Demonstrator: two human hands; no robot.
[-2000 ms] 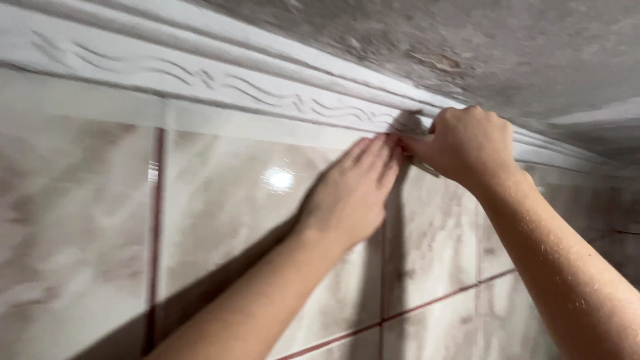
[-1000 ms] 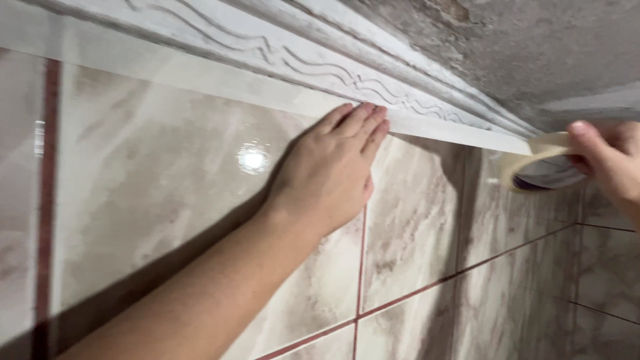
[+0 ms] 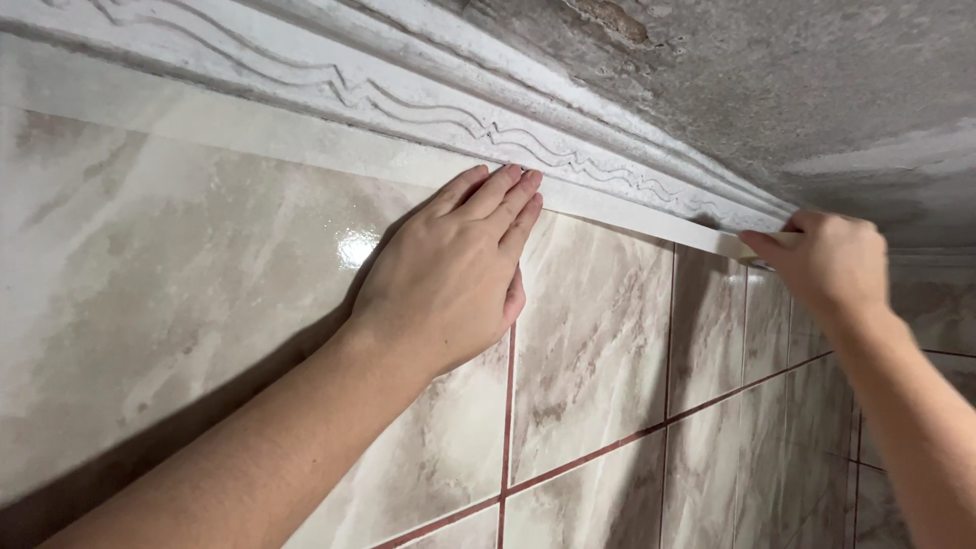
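Observation:
A strip of masking tape [image 3: 640, 223] runs along the top of the wall tiles, just under a white ceiling moulding [image 3: 457, 103] with wavy grooves. My left hand [image 3: 450, 259] lies flat against the wall with its fingertips on the strip near the moulding's lower edge; it holds nothing. Farther along the wall, my right hand [image 3: 831, 259] grips the roll of masking tape [image 3: 755, 261], mostly hidden by the fingers, close below the moulding. The strip stretches between my two hands.
Glossy marbled wall tiles [image 3: 595, 328] with reddish grout lines cover the wall below. The grey, patchy ceiling [image 3: 801, 91] slopes across the upper right, with a chipped spot [image 3: 614, 19]. Another tiled wall [image 3: 938, 305] meets this one at the far right.
Two seconds ago both hands were close together at the moulding. One second ago my right hand held the roll out from the wall; now the roll is up near the moulding. My left hand stays on the tape.

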